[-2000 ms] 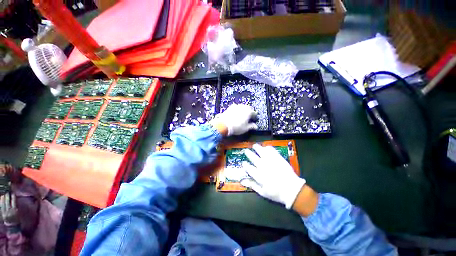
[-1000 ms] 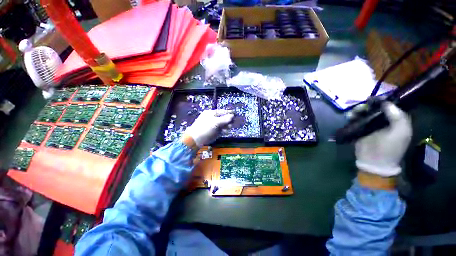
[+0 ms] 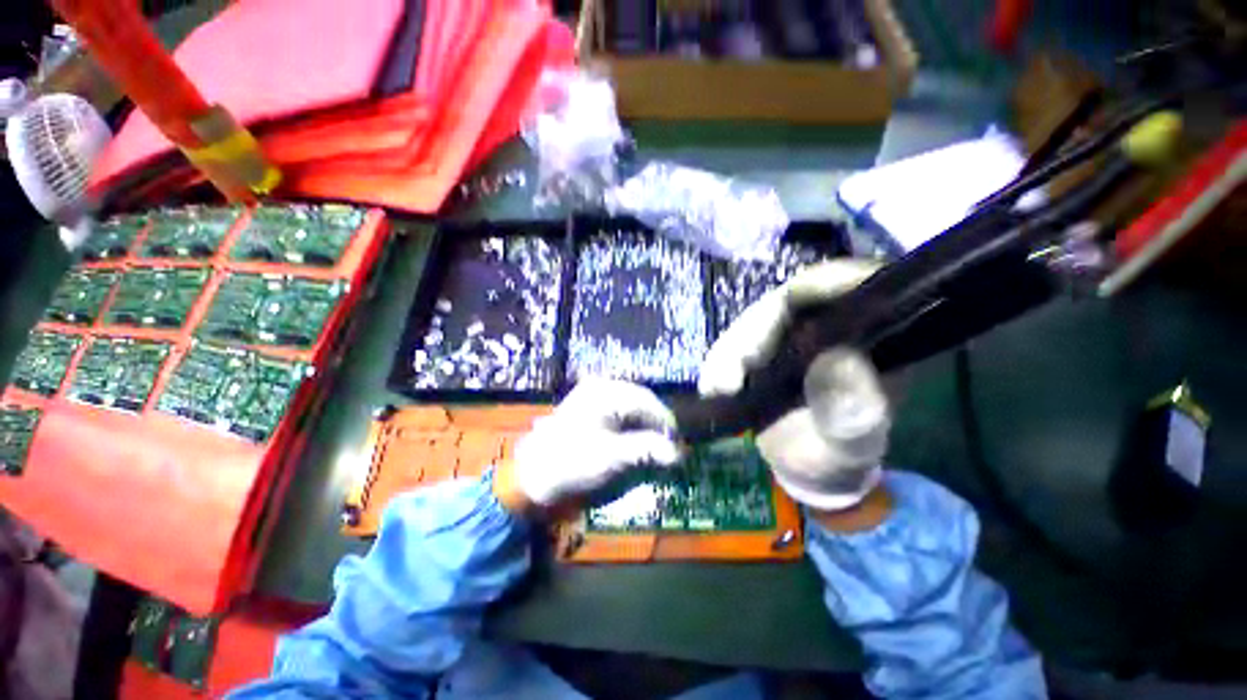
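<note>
My right hand (image 3: 821, 397), in a white glove, is closed around a black electric screwdriver (image 3: 875, 308), blurred, its handle slanting up to the right. Its front end is beside my left hand (image 3: 598, 445), above the fixture. My left hand's fingertips are drawn together near the screwdriver's tip; whether they hold a small part cannot be seen. A green circuit board (image 3: 725, 495) lies in the right position of the orange-brown fixture (image 3: 438, 451), partly hidden by both hands. The fixture's left position shows no board.
Behind the fixture is a black parts tray (image 3: 565, 308) of small silvery pieces, partly hidden at right. Boards lie on a red-orange foam pad (image 3: 164, 458) at left. Plastic bags (image 3: 704, 205), a cardboard box (image 3: 745, 89) and a clipboard (image 3: 930, 185) are behind.
My right hand has taken hold of the screwdriver from the right side and brought it over the fixture. My left hand has moved from the parts tray down to the board.
</note>
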